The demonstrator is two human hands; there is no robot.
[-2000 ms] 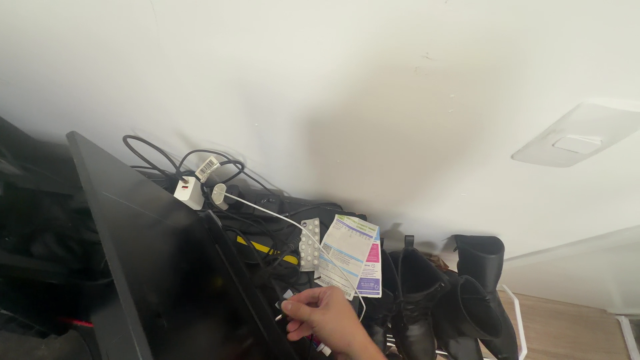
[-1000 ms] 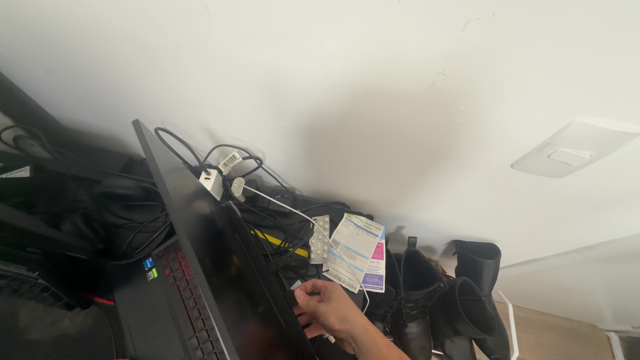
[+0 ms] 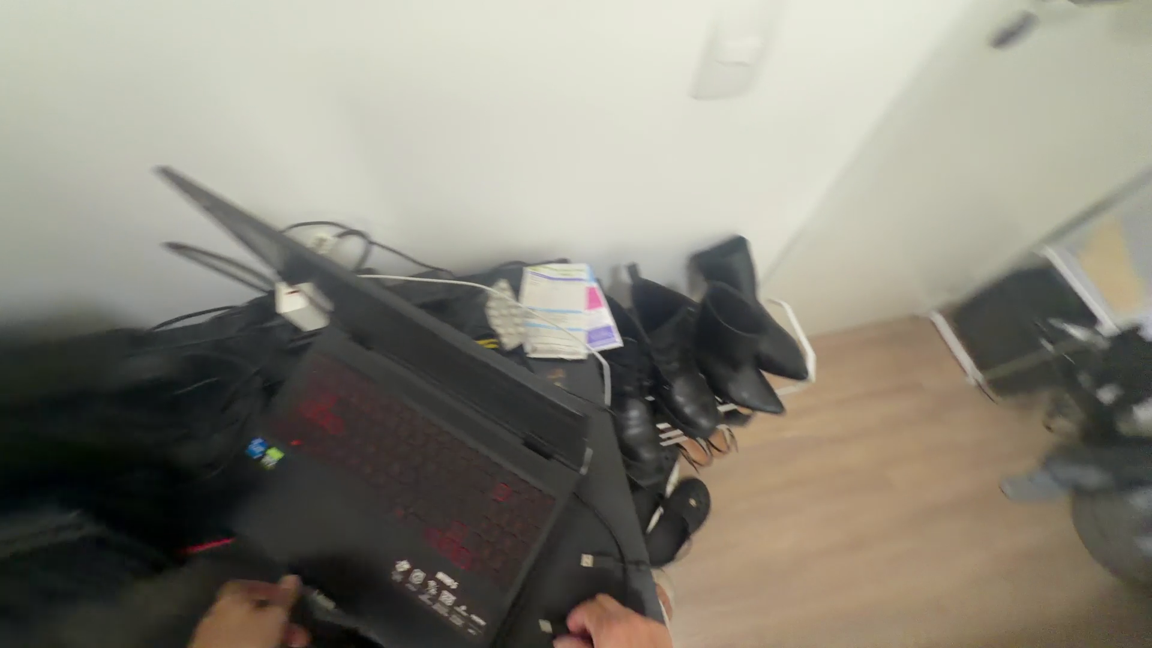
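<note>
An open black laptop (image 3: 405, 486) with red-lit keys lies tilted across the lower left. My left hand (image 3: 252, 614) is at its lower left front edge, blurred, near a small light-coloured piece; whether the fingers hold it is unclear. Below the laptop's right side, my right hand (image 3: 614, 623) is at the bottom edge of the view with its fingers curled. Close to its fingertips lies a small pale connector (image 3: 545, 625), and another small plug (image 3: 587, 560) on a thin black cable rests just above. I cannot tell whether the right hand grips anything.
Behind the laptop are a white power adapter (image 3: 301, 306), a white cable, a blister pack (image 3: 505, 315) and printed papers (image 3: 553, 310). Black boots (image 3: 675, 360) stand on a white rack to their right. A black shoe (image 3: 679, 522) sits lower, beside the wooden floor (image 3: 855, 504).
My right hand has moved from beside the laptop screen's edge to the bottom of the view. My left hand has come into view. The view has swung, showing more keyboard and floor.
</note>
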